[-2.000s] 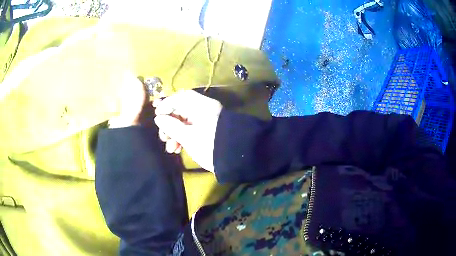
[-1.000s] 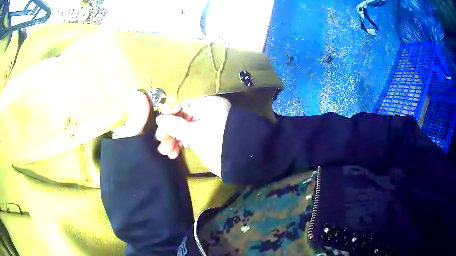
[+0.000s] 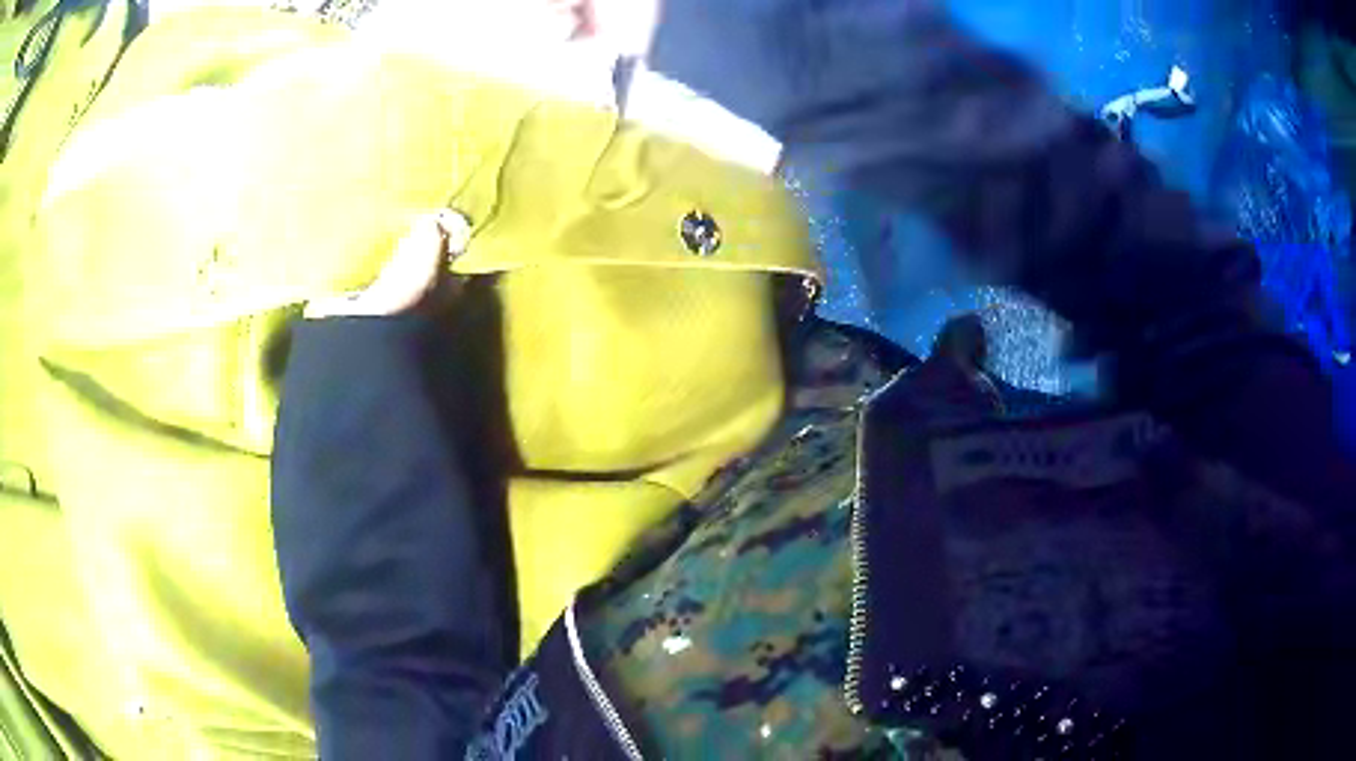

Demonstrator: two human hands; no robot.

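A mustard-yellow coat lies across the lap and left side, overexposed at upper left. My left hand grips its front edge beside a small shiny button; most of the fingers are hidden by cloth and glare. A dark round button sits on the coat band to the right. A thin thread runs over the band. My right hand is at the top edge, partly cut off, blurred and overexposed; whether it holds a needle or thread cannot be seen.
A white surface lies beyond the coat. A blue surface lies to the right, partly behind my right sleeve. A light strap-like object and crumpled blue plastic are at upper right.
My right hand has moved from beside the left fingers up and away to the top edge. The right sleeve now covers part of the blue surface. My left hand stays on the coat edge.
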